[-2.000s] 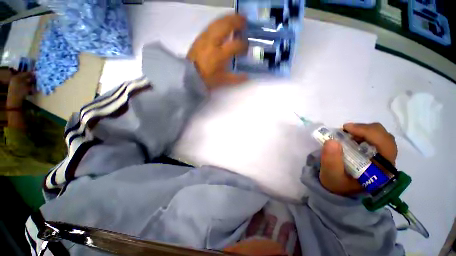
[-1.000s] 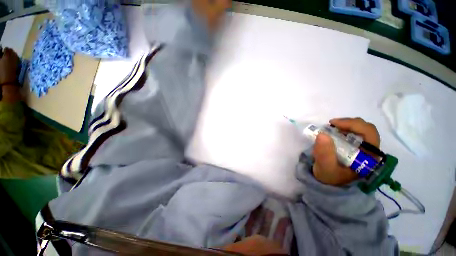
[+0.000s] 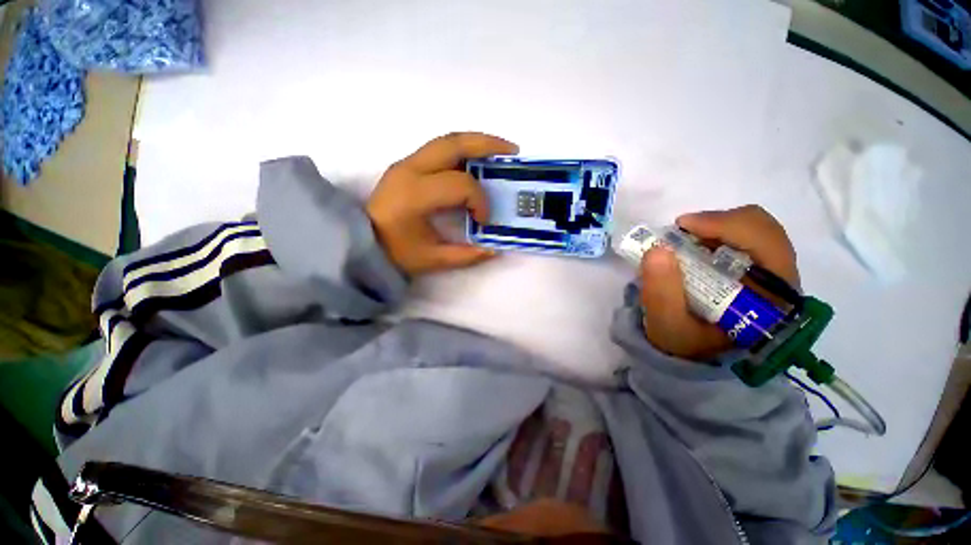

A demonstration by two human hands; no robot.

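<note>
My left hand grips the left end of one light blue housing, its open inside facing up. Black strips, black inserts and a small silver gridded contact piece show in it. My right hand is closed around the glue syringe, which has a white and dark blue label and a green adapter at its rear. The syringe's front end is beside the housing's right edge. The needle tip is hard to make out, so I cannot tell whether it touches.
White paper covers the bench. A crumpled white wipe lies at the right. Small blue parts and a bag of them are at the upper left. Another blue housing shows at the upper right. A clear hose trails from the adapter.
My left hand first carried two housings away to the top edge. It is now back in the middle, holding one housing. My right hand with the syringe has moved slightly left and up.
</note>
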